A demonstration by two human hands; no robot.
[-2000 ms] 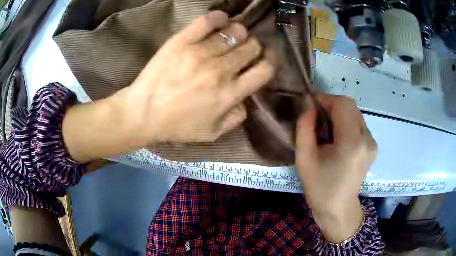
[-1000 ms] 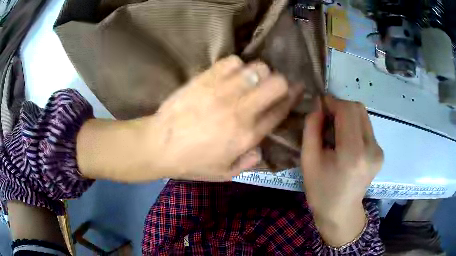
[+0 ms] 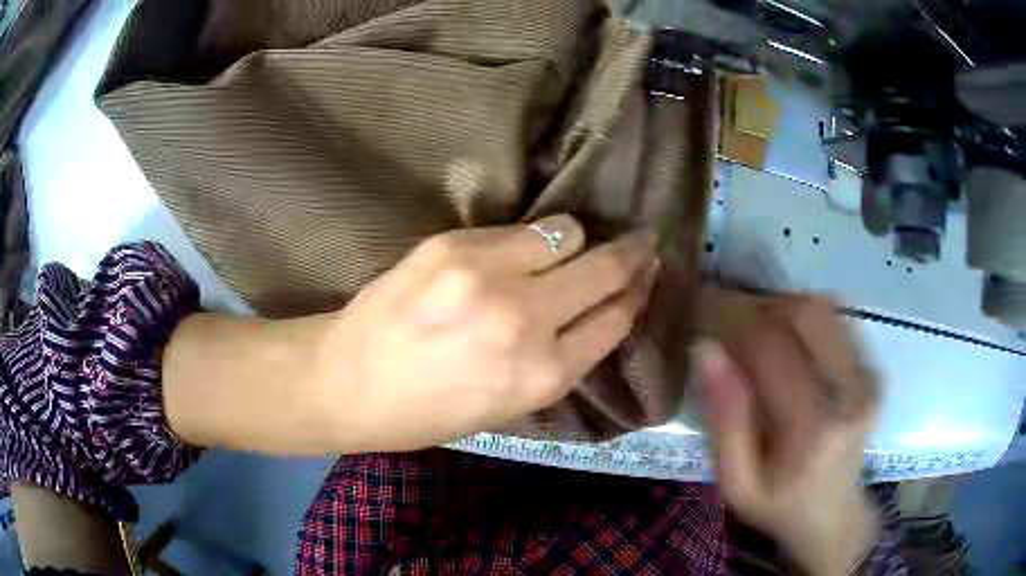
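The brown corduroy garment piece (image 3: 338, 158) lies bunched on the white table, left of the yellow-brown guide block (image 3: 746, 118). Its folded edge (image 3: 675, 203) runs under the dark presser foot area (image 3: 678, 73). My left hand (image 3: 473, 321), with a ring, lies palm down on the cloth, fingertips on the fold below the foot. My right hand (image 3: 793, 394) is blurred at the right side of the cloth end, fingers curled; whether it touches the cloth or holds anything cannot be told.
The grey-white sewing machine head fills the upper right, with a dark metal knob assembly (image 3: 914, 191) and a pale cylinder (image 3: 1001, 225). A printed ruler (image 3: 563, 456) runs along the table's curved front edge. A person's forearm (image 3: 73, 529) shows at lower left.
My left hand has moved down from the upper cloth and now lies flatter on the fold. My right hand, earlier pinching the cloth edge, has shifted slightly down and is blurred.
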